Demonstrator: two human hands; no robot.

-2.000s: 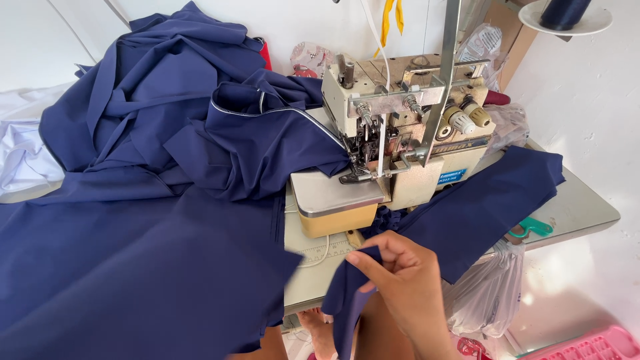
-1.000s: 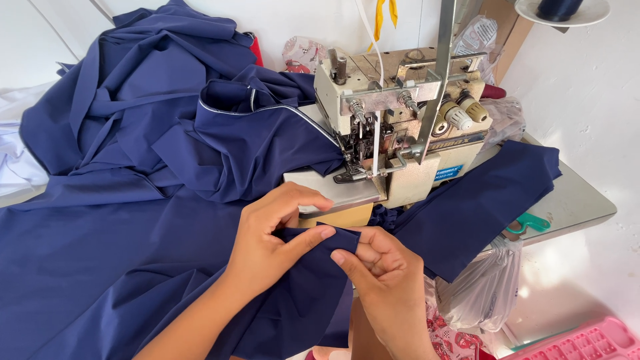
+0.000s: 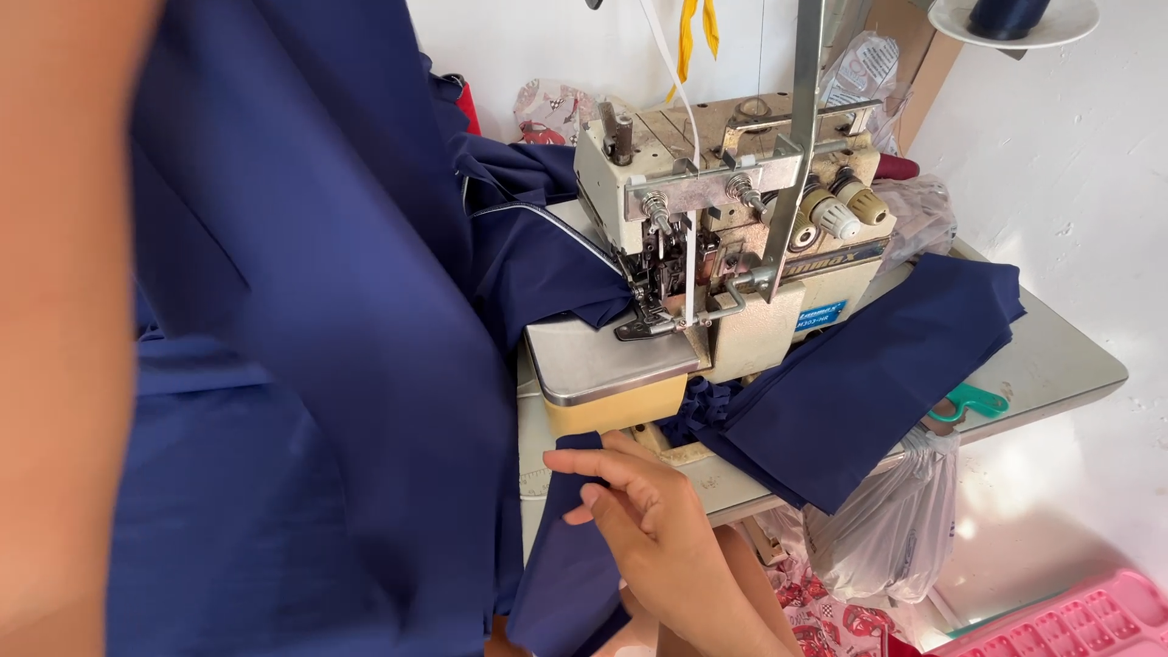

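My right hand (image 3: 639,511) is in front of the machine's bed, holding a narrow navy fabric piece (image 3: 570,557) near its upper end; the piece hangs down below the fingers. My left forearm, blurred, fills the left edge, and its hand is out of view. Beside that arm a large navy cloth (image 3: 347,347) rises, blurred, across the left half. An overlock sewing machine (image 3: 675,137) stands behind my right hand. Navy fabric with a light-edged seam (image 3: 547,265) lies at its presser foot (image 3: 643,328). A stack of navy cut pieces (image 3: 849,392) lies right of the bed.
Green-handled scissors (image 3: 978,401) lie by the stack on the table (image 3: 1068,356). A plastic bag (image 3: 899,529) hangs at the table's edge. A pink tray (image 3: 1077,620) is at the bottom right. A thread cone (image 3: 1004,16) stands on a white plate above, near the wall.
My left hand has left the small fabric piece and gone out of view, with the forearm now at the left edge. The large navy cloth now rises in front of the pile.
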